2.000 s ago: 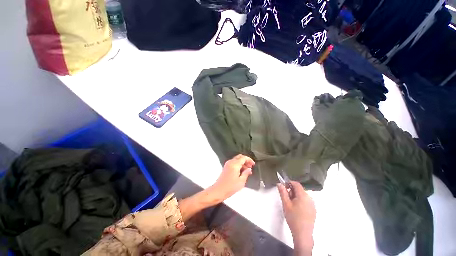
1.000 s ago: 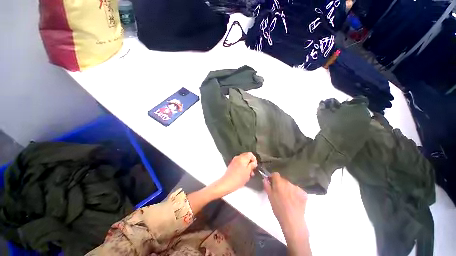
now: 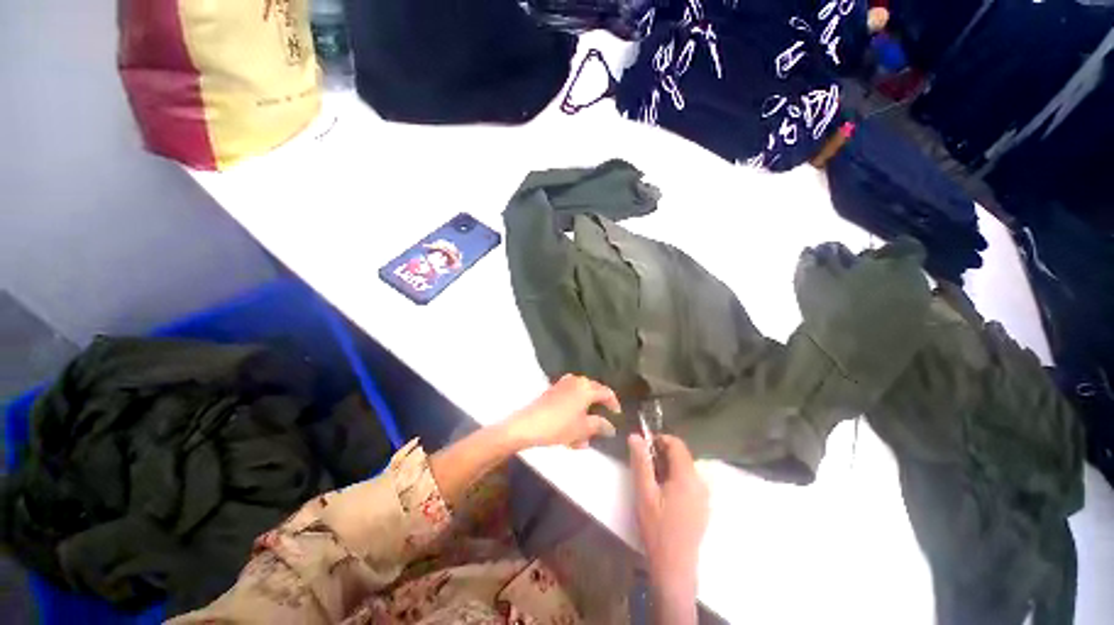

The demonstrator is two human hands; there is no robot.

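Observation:
An olive-green garment (image 3: 696,330) lies spread on the white table, one sleeve (image 3: 586,189) bent at its upper left. My left hand (image 3: 564,413) is at the garment's near edge, thumb and fingers apart, with nothing visible between them. My right hand (image 3: 669,488) holds small silvery thread snips (image 3: 649,421), mostly hidden by the fingers, tips pointing up at the garment's near edge. Whether the tips touch the cloth I cannot tell.
A second green garment (image 3: 990,427) lies crumpled at right. A smartphone (image 3: 440,258) lies left of the work. A blue bin (image 3: 354,354) with dark green garments (image 3: 183,464) is lower left. A tote bag (image 3: 226,86), a black cloth item (image 3: 458,61) and navy garments with white cords (image 3: 733,73) stand behind.
My right hand with the snips has moved left, then turned more upright. My left hand has opened and drawn slightly back from the cloth. The view has shifted, moving the scene rightward.

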